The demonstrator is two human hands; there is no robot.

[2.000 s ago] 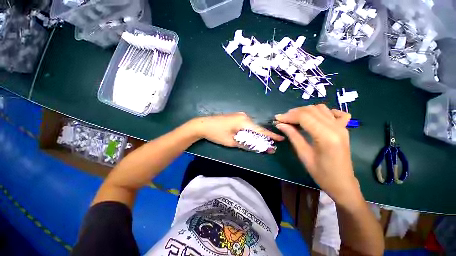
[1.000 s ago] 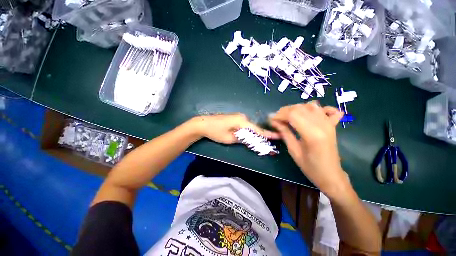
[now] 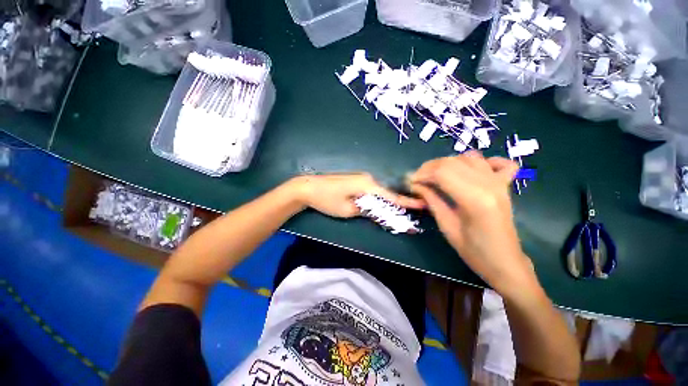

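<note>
My left hand (image 3: 337,194) is closed around a bunch of parts (image 3: 387,213), their white heads lined up in a slanting row; their legs are mostly hidden. My right hand (image 3: 471,197) is just right of it, fingertips pinched close to the left fingers and a little blurred. The blue end of a pen-shaped tool (image 3: 526,174) sticks out behind the right hand; its tip is hidden or blurred at the fingertips. A loose pile of parts (image 3: 422,94) lies beyond the hands. One separate part (image 3: 522,146) lies beside the tool's blue end.
Side cutters (image 3: 590,245) lie at the right with handles spread. An open tub of lined-up parts (image 3: 161,134) stands at the left. An empty clear tub (image 3: 332,24) is at the back. Tubs of jumbled parts (image 3: 528,75) are at the back right. A box of parts (image 3: 136,216) sits below the bench edge.
My right hand has shifted slightly left and up, and the tool's blue end with it. The row of white heads in my left hand has tilted a little. The pile looks the same.
</note>
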